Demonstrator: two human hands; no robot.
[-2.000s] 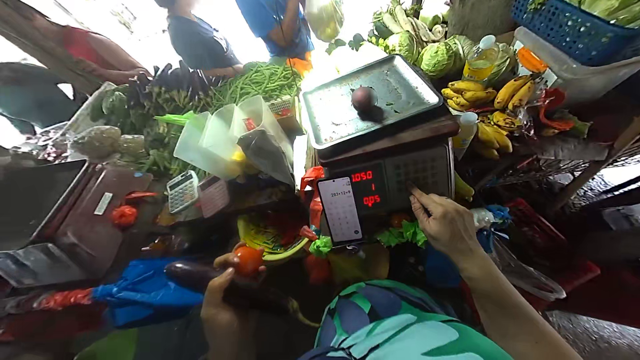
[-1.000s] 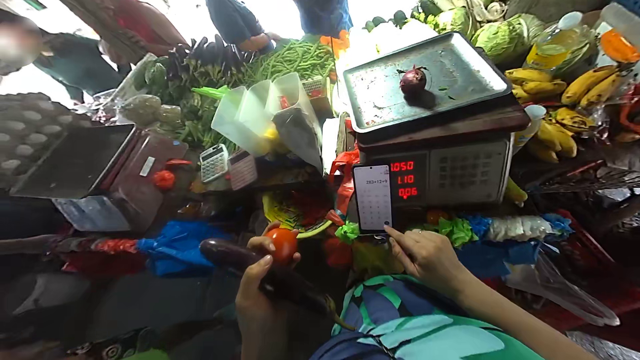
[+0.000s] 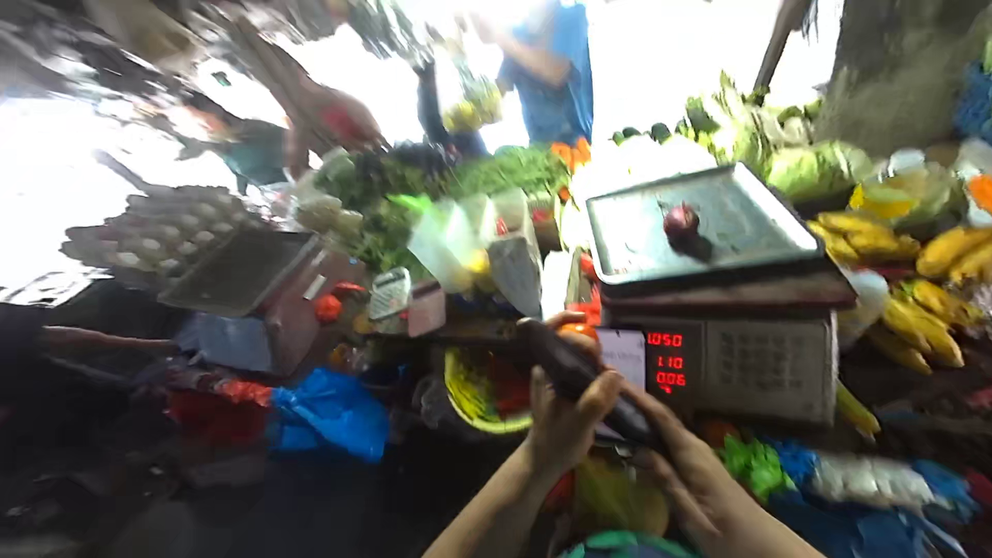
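My left hand (image 3: 566,415) is closed around a dark purple eggplant (image 3: 570,364) and a red tomato (image 3: 580,332), which is partly hidden behind it. My right hand (image 3: 682,457) touches the lower end of the eggplant, its fingers extended; whether it grips it I cannot tell. Behind the eggplant a smartphone (image 3: 622,358) leans upright against a digital scale (image 3: 763,364) with lit red digits. On the scale's metal tray (image 3: 635,252) lies a red onion (image 3: 681,222).
Left of the scale stand a yellow-rimmed basket (image 3: 496,425), two calculators (image 3: 390,293) and a second scale (image 3: 240,271). Bananas (image 3: 918,325) and cabbages (image 3: 814,167) lie to the right. A blue plastic bag (image 3: 333,411) hangs at the front left. A person in blue (image 3: 554,77) stands beyond the vegetables.
My left hand has brought the eggplant and tomato up in front of the phone. My right hand, at the phone's lower edge a second ago, is now at the eggplant's lower end.
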